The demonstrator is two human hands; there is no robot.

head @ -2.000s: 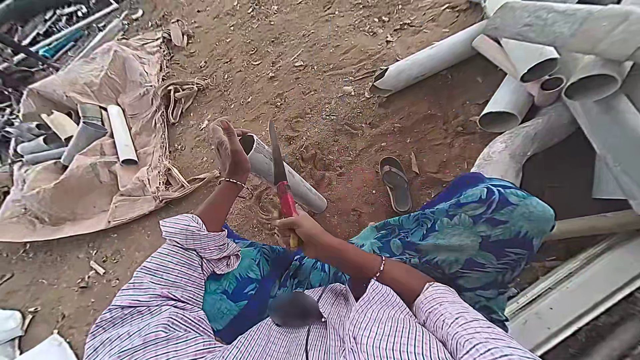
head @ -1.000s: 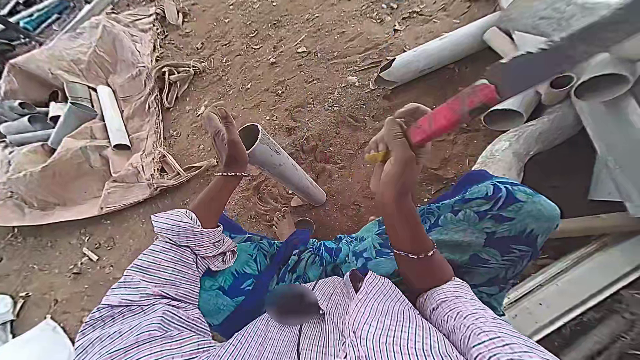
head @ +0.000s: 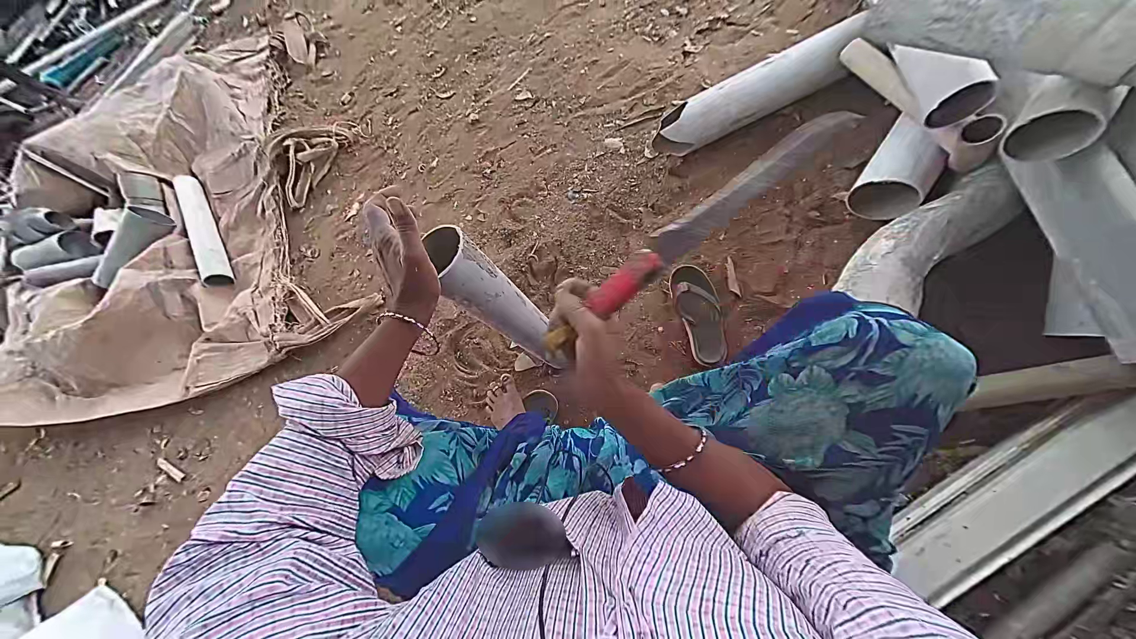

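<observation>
In the head view my right hand [head: 590, 342] is closed around the red and yellow handle of a long-bladed knife [head: 732, 200]. Its blurred blade points up and to the right, away from the pipe. My left hand [head: 401, 253] is beside the upper open end of a grey plastic pipe piece [head: 493, 288], palm turned toward it and fingers raised. Whether the palm touches the pipe is unclear. The pipe leans at a slant, its lower end near the ground and partly behind my right hand.
Pipe offcuts [head: 202, 229] lie on a brown sack cloth [head: 240, 319] at left. More grey pipes [head: 763, 84] are piled at upper right. A sandal [head: 698, 315] and a bare foot [head: 504, 401] are near the pipe. Long pale channel pieces [head: 1012, 497] lie at lower right.
Two seconds ago the blade was against the pipe's upper end; one second ago it was raised at the upper right. Now my right hand is lower and back near the pipe.
</observation>
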